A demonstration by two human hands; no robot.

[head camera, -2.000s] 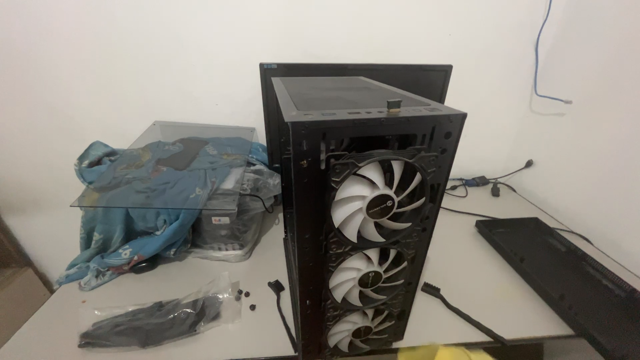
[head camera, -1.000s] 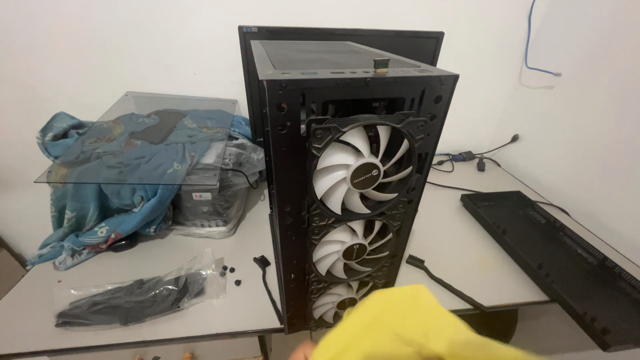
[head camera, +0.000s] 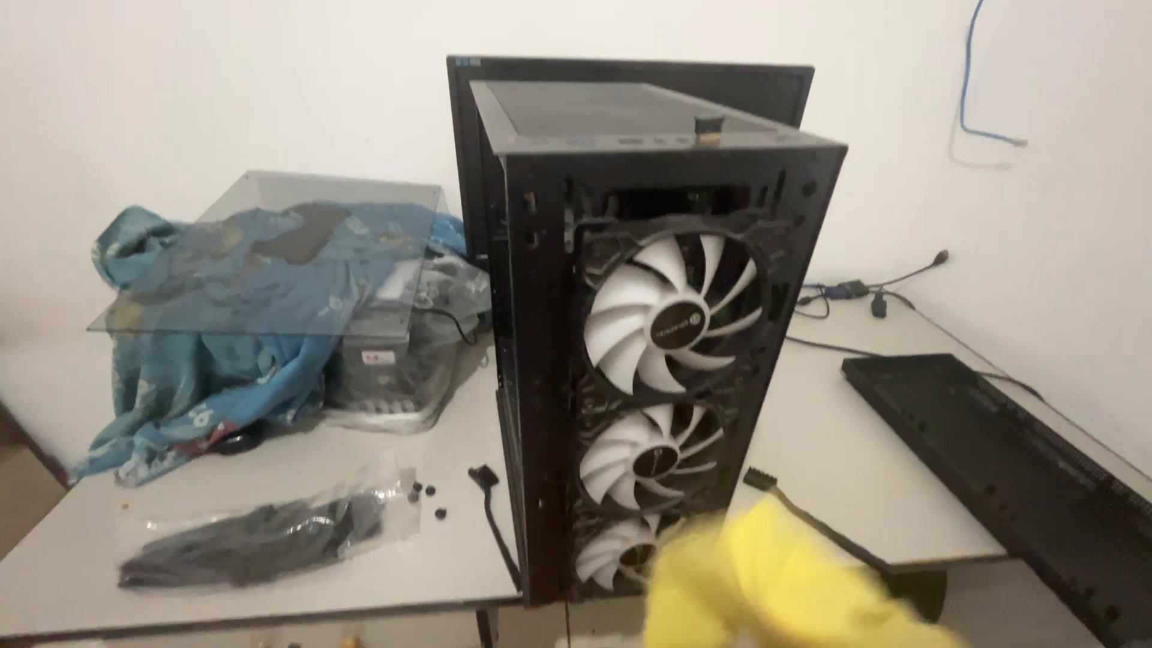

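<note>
A blurred yellow cloth point(head camera: 765, 585) covers the lower right front of a black computer tower case point(head camera: 540, 360). None of my fingers show around the cloth, and neither my left hand nor my right hand can be seen. Three fans with white blades are stacked in the open case front: the top fan point(head camera: 679, 315), the middle fan point(head camera: 652, 459) and the bottom fan point(head camera: 603, 558), partly hidden by the cloth. A small dark piece point(head camera: 708, 126) stands up from the case's top edge.
A monitor point(head camera: 630, 76) stands behind the case. At left, a clear panel point(head camera: 261, 270) lies over a blue patterned cloth point(head camera: 216, 396), near a bagged dark item point(head camera: 261, 540). At right are cables point(head camera: 846, 290) and a long black panel point(head camera: 990, 450). Thin black pieces point(head camera: 486, 477) flank the case.
The yellow cloth has risen from the bottom edge and now covers part of the bottom fan. Fingertips seen at its left side one second ago are out of sight.
</note>
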